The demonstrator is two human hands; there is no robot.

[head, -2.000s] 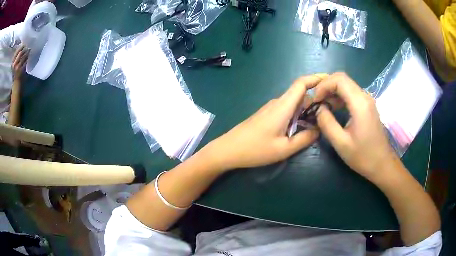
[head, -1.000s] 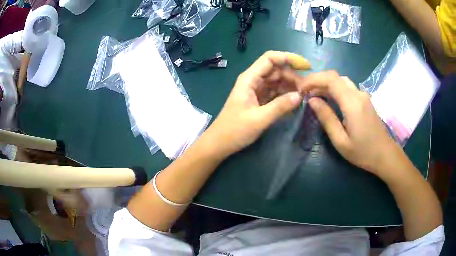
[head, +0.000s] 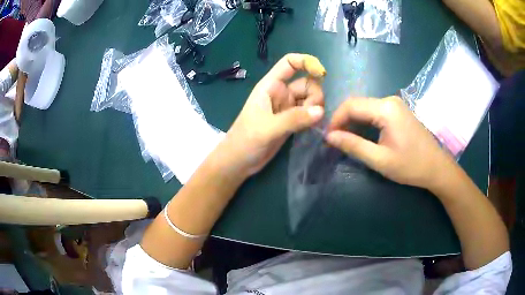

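Note:
A clear zip-lock bag hangs from my two hands over the green table; a dark shape shows faintly in it, too blurred to make out. My left hand pinches its top edge between thumb and fingers, with yellow wrapping on the index fingertip raised off the bag. My right hand pinches the edge at the right, thumb against index finger. A stack of empty zip-lock bags lies left of my left hand. A bag with a coiled black USB cable lies flat at the far side.
Loose black cables and crumpled clear bags lie at the back. A short USB cable lies nearer. A second bag stack is at right, near a person's yellow sleeve. White plastic parts and cream padded bars are at left.
The coiled cable between my fingers is no longer visible there. The clear bag now hangs below my hands, and my left hand has moved left. The view has shifted slightly.

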